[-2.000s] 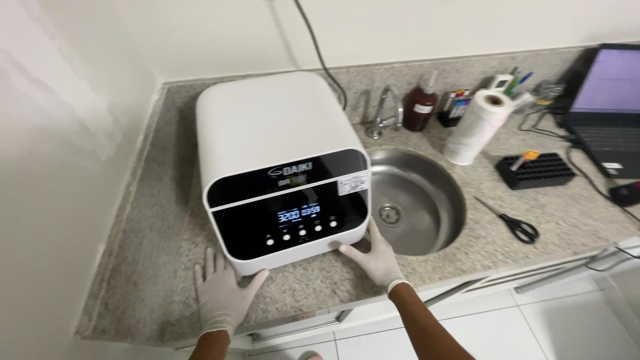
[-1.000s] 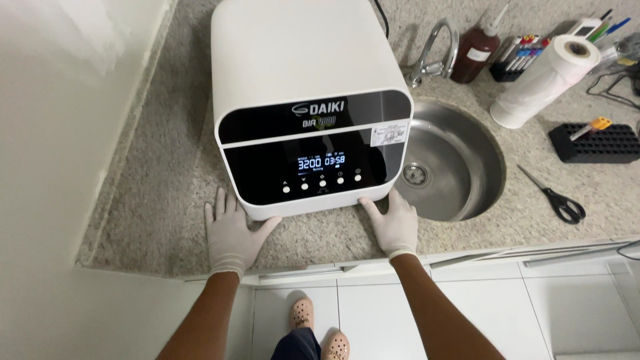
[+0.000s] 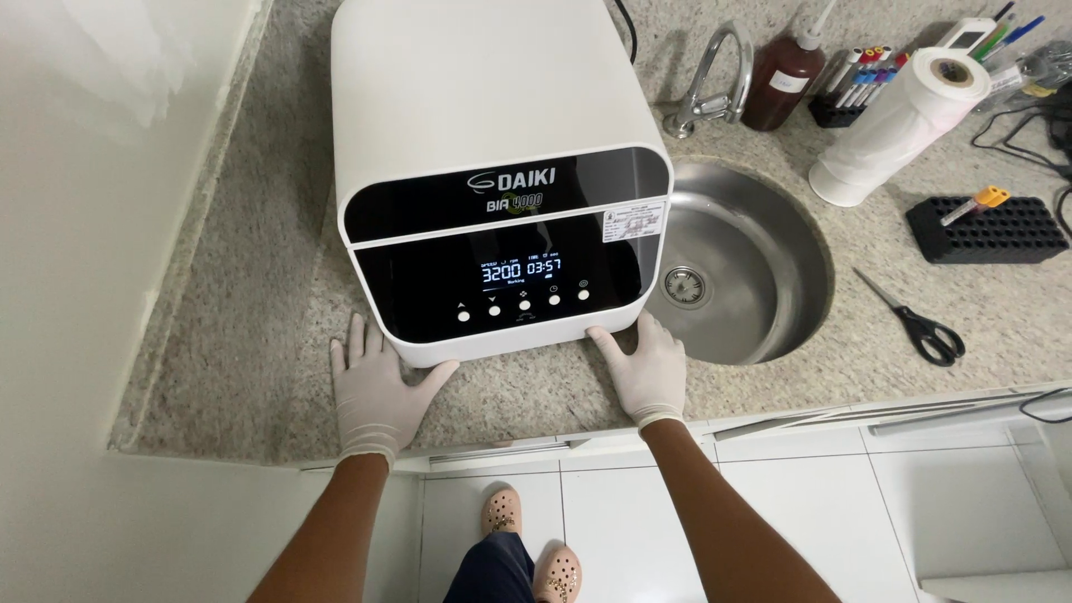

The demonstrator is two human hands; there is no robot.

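A white Daiki centrifuge (image 3: 494,92) with a black front panel stands on the granite counter, its lid closed. The lit display (image 3: 519,270) shows 3200 and 03:57, above a row of round white buttons. At the machine's lower left corner, my gloved left hand (image 3: 378,389) rests on the counter, fingers spread, thumb at the base. My gloved right hand (image 3: 643,366) lies by the lower right corner, thumb against the bottom edge and fingers beside the sink. Neither hand grips anything.
Right of the centrifuge is a round steel sink (image 3: 754,260) with a chrome faucet (image 3: 712,84). Beyond are a brown bottle (image 3: 783,84), a tube rack (image 3: 837,110), a plastic roll (image 3: 904,126), a black rack (image 3: 988,234) with capped tubes and black-handled scissors (image 3: 921,327). A wall borders the left.
The display's time reading has dropped from 03:59 through 03:58 to 03:57. Both hands stay by the machine's lower corners. The view has shifted noticeably.
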